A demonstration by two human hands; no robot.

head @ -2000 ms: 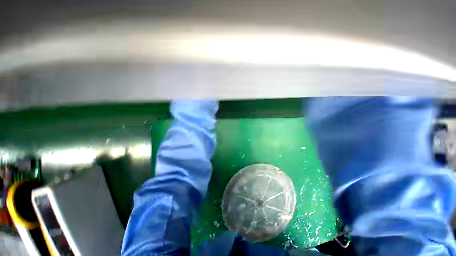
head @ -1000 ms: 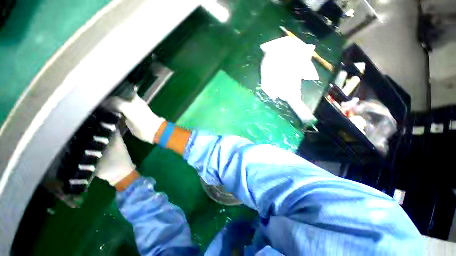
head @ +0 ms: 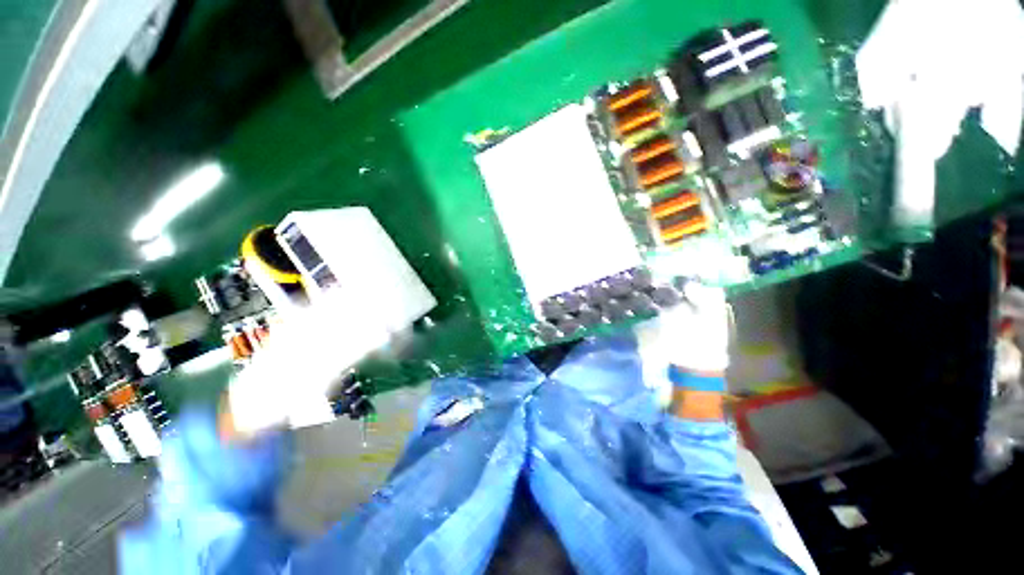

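Observation:
A green power circuit board (head: pixel 719 135) lies on the lighter green mat (head: pixel 432 124). It bears a flat white block (head: pixel 561 202), three orange-copper coils (head: pixel 657 163), a small multicoloured ring (head: pixel 792 166) and black capacitors (head: pixel 595 303) along the near edge. My right hand (head: pixel 687 331), white-gloved with a blue wrist band, is at the board's near edge; its fingers are washed out by glare, so its hold is unclear. My left hand (head: pixel 286 376), gloved and blurred, is away at the lower left, beside a white box and other boards. Whether it holds anything is unclear.
White scale-like box (head: pixel 359 264) with a yellow ring-shaped item (head: pixel 267 254) at its left. More boards with components (head: pixel 118 393) at far left. White cloths (head: pixel 954 56) and a white cylinder (head: pixel 915 174) at right. Grey frame (head: pixel 337 67) at the back. Dark bin at the right edge.
The view has turned. Both hands were together at the dark row of bars on the left; now they are apart, right at the board on the mat, left out to the lower left.

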